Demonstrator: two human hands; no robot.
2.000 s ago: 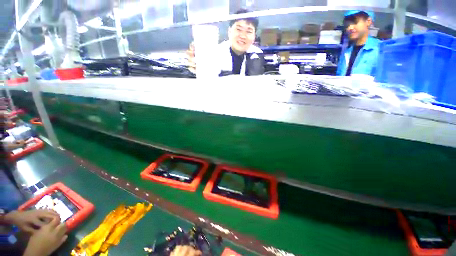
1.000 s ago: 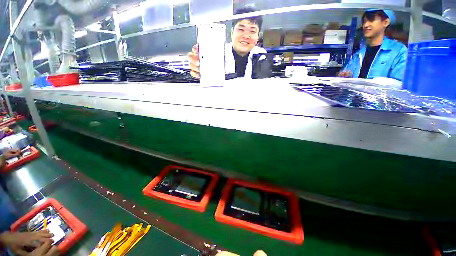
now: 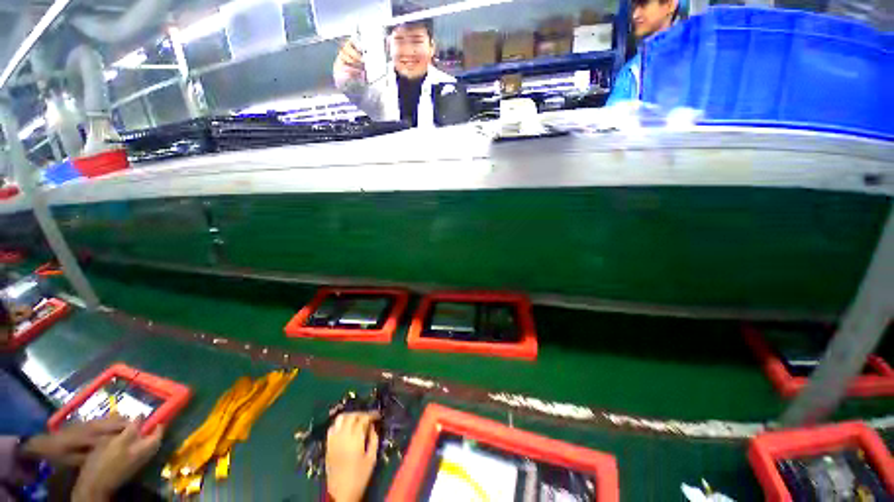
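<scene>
My left hand reaches up from the bottom edge onto a tangled pile of small black flex parts. Its fingers are bent down among the parts, and whether they grip one is hidden. Right of it, an open tablet lies in an orange-red foam tray, cut off by the bottom edge. A golden-yellow strip crosses its white area. My right hand is not in view.
Orange flex cables lie left of the pile. Another person's hands work at a framed tablet. Framed tablets lie on the green belt. A grey post and another foam tray are at right.
The view has shifted, bringing the near tablet and black pile into sight. My left hand now shows on the pile. The person opposite has raised the white object, now mostly blended into the background.
</scene>
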